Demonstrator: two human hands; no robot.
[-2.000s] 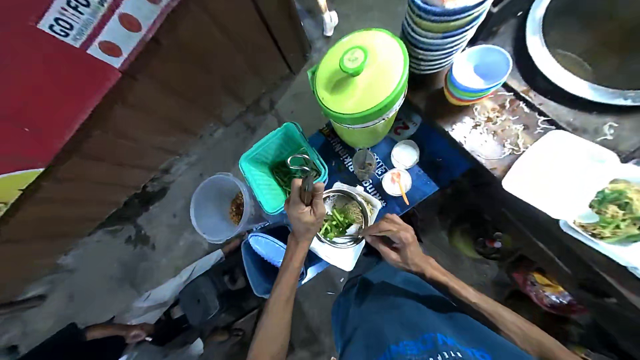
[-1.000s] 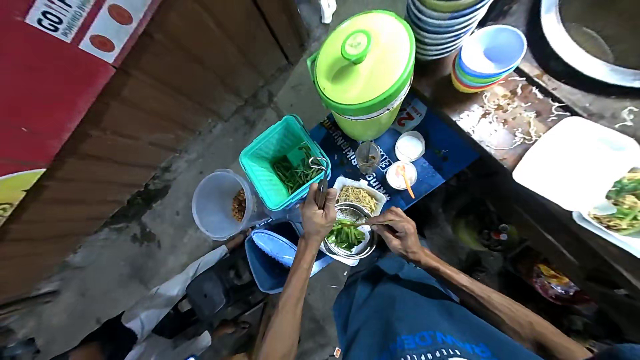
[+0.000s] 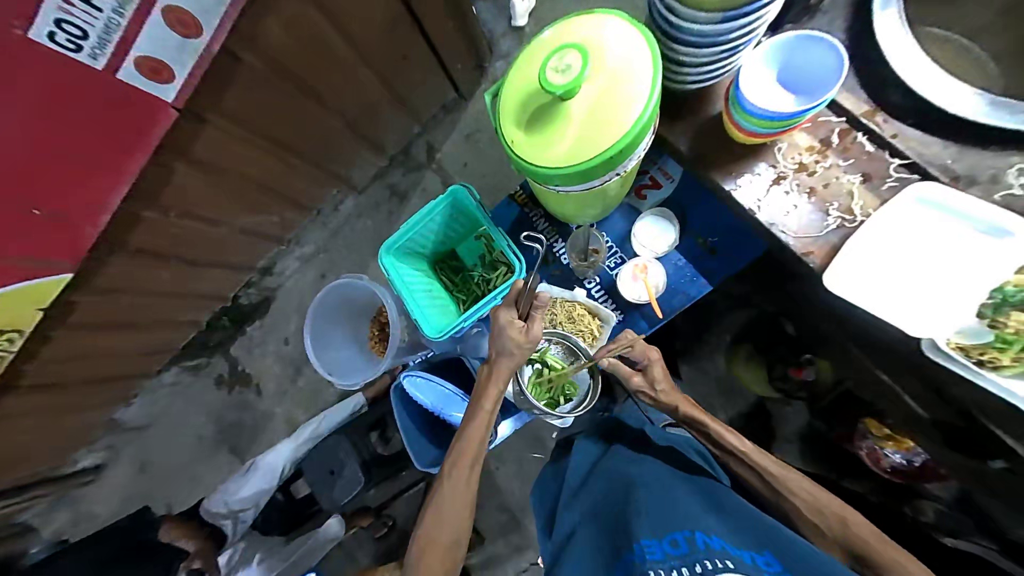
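Observation:
My left hand [image 3: 516, 324] grips the handle of a metal strainer [image 3: 590, 392], whose hooked handle end points up and away. Green cut vegetables [image 3: 550, 382] lie in the strainer's bowl. My right hand [image 3: 642, 372] holds wooden chopsticks [image 3: 612, 350], their tips down among the greens. Beneath and beyond the strainer, an open white foam container [image 3: 610, 314] holds yellowish noodles [image 3: 572, 320]; the strainer hides part of it.
A teal basket [image 3: 404, 276] of greens and a clear tub [image 3: 332, 340] stand left. Beyond are a green drinks cooler [image 3: 592, 96], small cups [image 3: 654, 232] and stacked bowls [image 3: 788, 76]. Another food container [image 3: 888, 264] lies right. A seated person [image 3: 272, 480] is at lower left.
The strainer covered more of the foam container two seconds ago; more noodles show now. The chopsticks remain at the greens, and both hands keep their holds.

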